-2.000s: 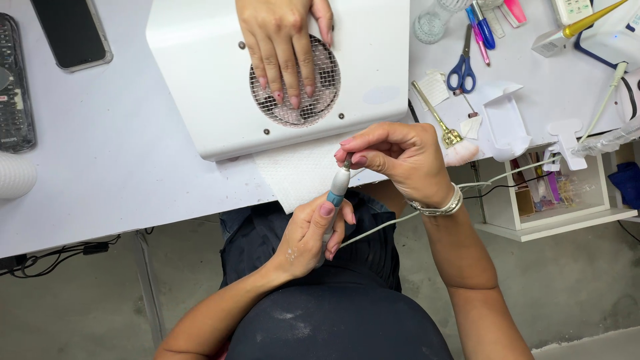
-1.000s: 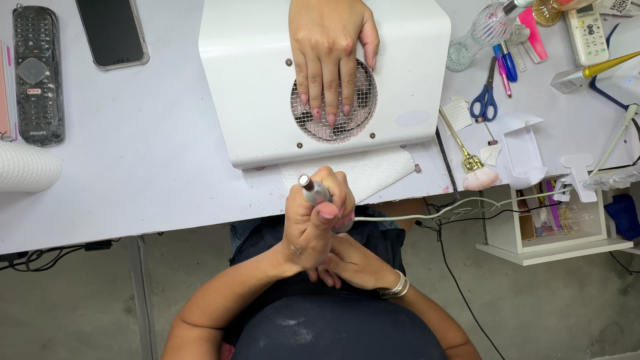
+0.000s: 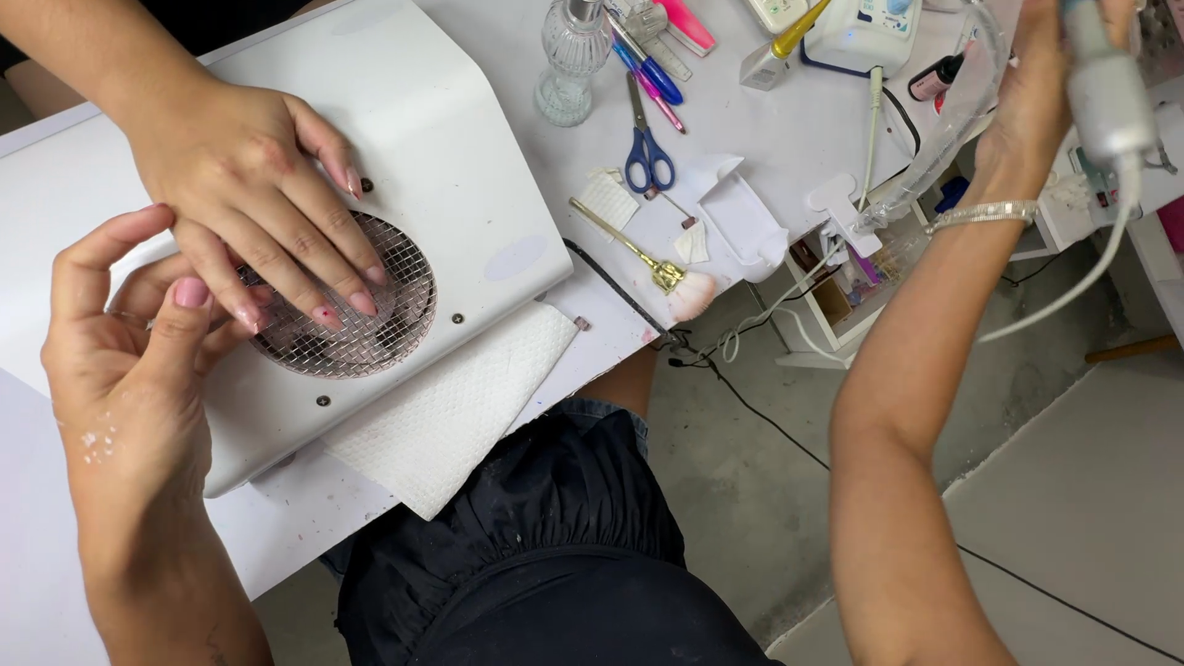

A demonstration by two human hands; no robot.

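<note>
My left hand is at the left, palm up, its fingers apart around the little-finger side of another person's hand. That hand lies palm down on a white nail dust collector, its fingertips over the round wire-mesh grille. At the far upper right my right hand, with a bracelet at the wrist, holds a corded nail drill handpiece; part of hand and handpiece is cut off by the frame edge. A pale cord hangs from the handpiece.
Blue-handled scissors, pens, a glass bottle and a gold-handled brush lie or stand right of the collector. A white device is farther back. A paper towel lies along the front edge. Cables hang near an open drawer.
My hands have parted: the left has moved to the other person's hand, and the right has carried the handpiece far to the right. The view has shifted and turned.
</note>
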